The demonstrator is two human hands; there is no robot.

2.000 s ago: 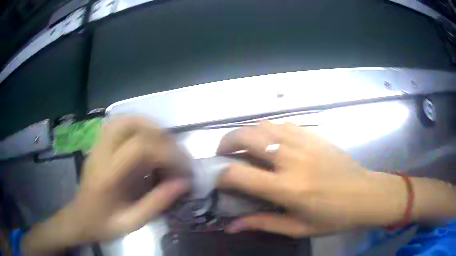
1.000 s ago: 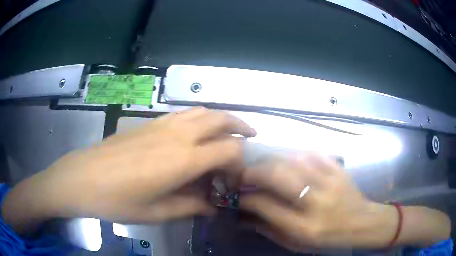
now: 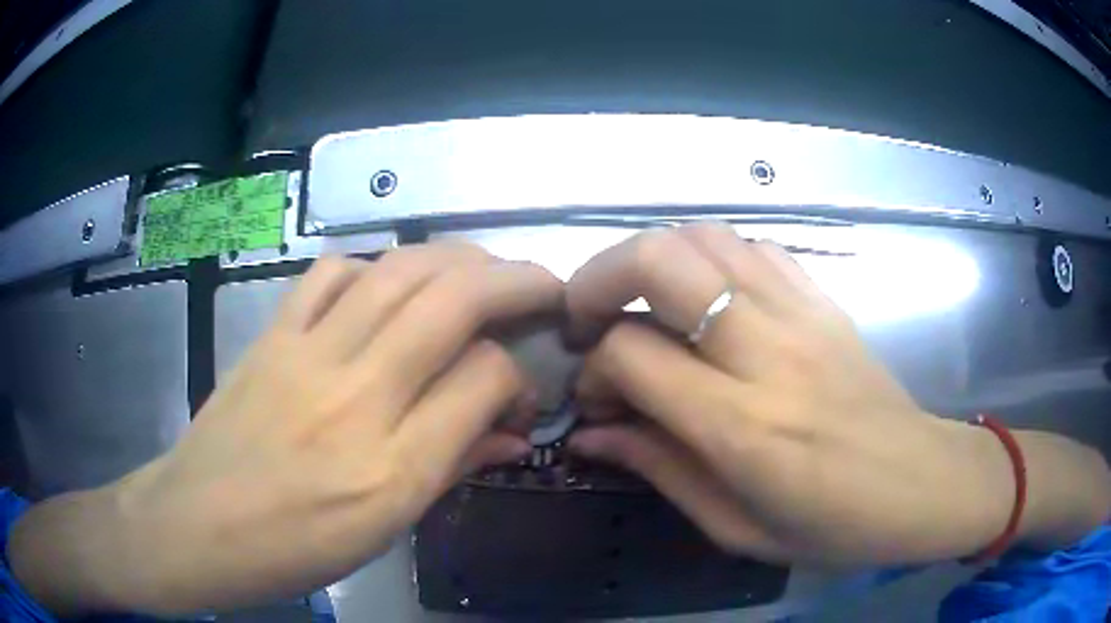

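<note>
A dark carrier fixture (image 3: 597, 548) with small holes lies on the steel bench in front of me; its upper part is hidden under my hands. A grey-white round unit (image 3: 551, 365) shows between my fingertips at the fixture's upper edge, with a short row of small pale pins (image 3: 543, 456) below it. My left hand (image 3: 353, 414) holds the unit from the left with bent fingers. My right hand (image 3: 743, 389), with a ring and a red wrist cord, holds it from the right. The fingers cover most of the unit.
A silver guide rail (image 3: 560, 170) with screws runs across behind my hands, with the dark-green conveyor belt (image 3: 585, 61) beyond it. A green label (image 3: 216, 219) is at the rail joint on the left. A round black and silver roller or button (image 3: 1062, 269) is at the right.
Both hands have come together symmetrically around the round unit and are sharper now. More of the unit, its pins and the dark fixture shows. The camera view has shifted slightly.
</note>
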